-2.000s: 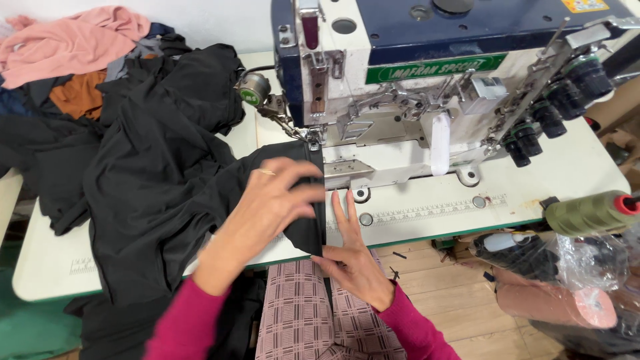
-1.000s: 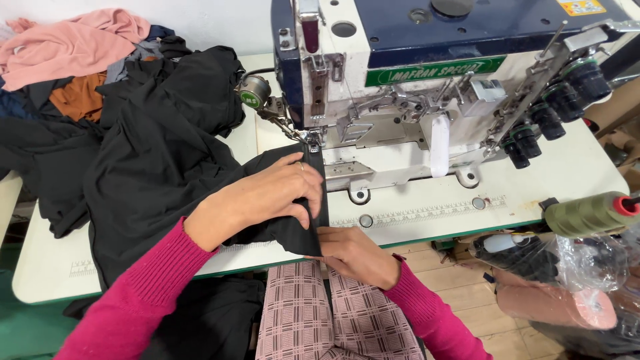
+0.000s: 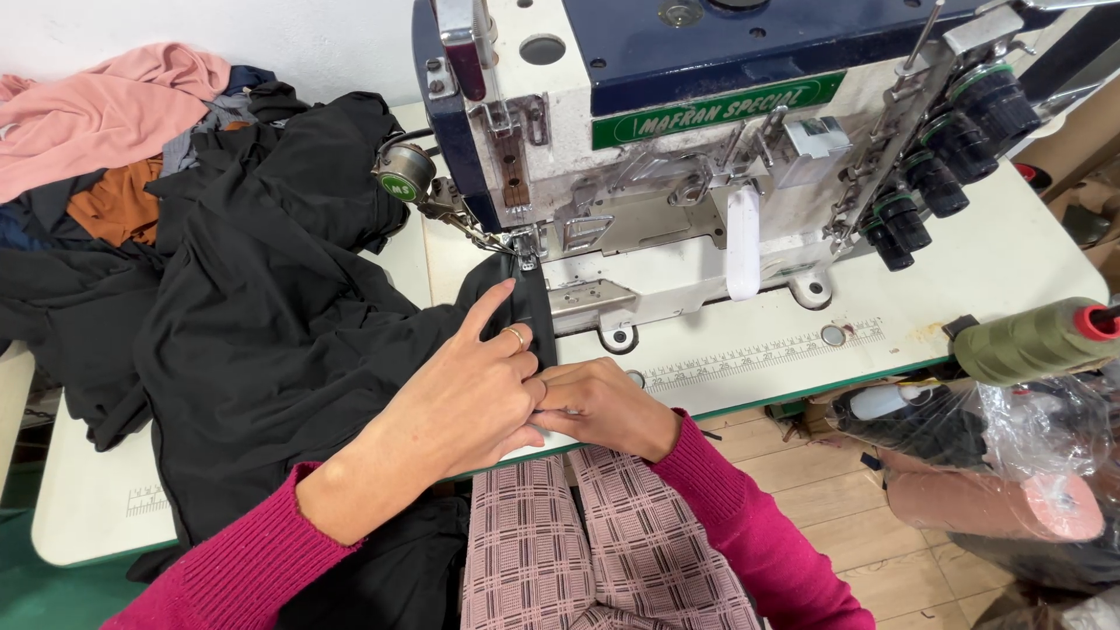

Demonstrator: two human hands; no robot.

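Observation:
Black fabric lies across the left part of the sewing table, and its folded edge runs under the presser foot of an industrial sewing machine. My left hand rests on this fabric with the index finger stretched toward the presser foot; its other fingers are curled at the fabric edge. Touching it on the right, my right hand pinches the near end of the fabric edge at the table front. The fingertips of both hands partly hide the cloth between them.
Pink cloth and orange cloth lie piled at the back left. A ruler scale runs along the table front. At the right edge is an olive thread cone, above plastic-wrapped goods and a pink roll.
The near end of the black fabric edge has moved up toward the machine. My right hand has moved up with it, against my left hand, whose index finger now points at the presser foot.

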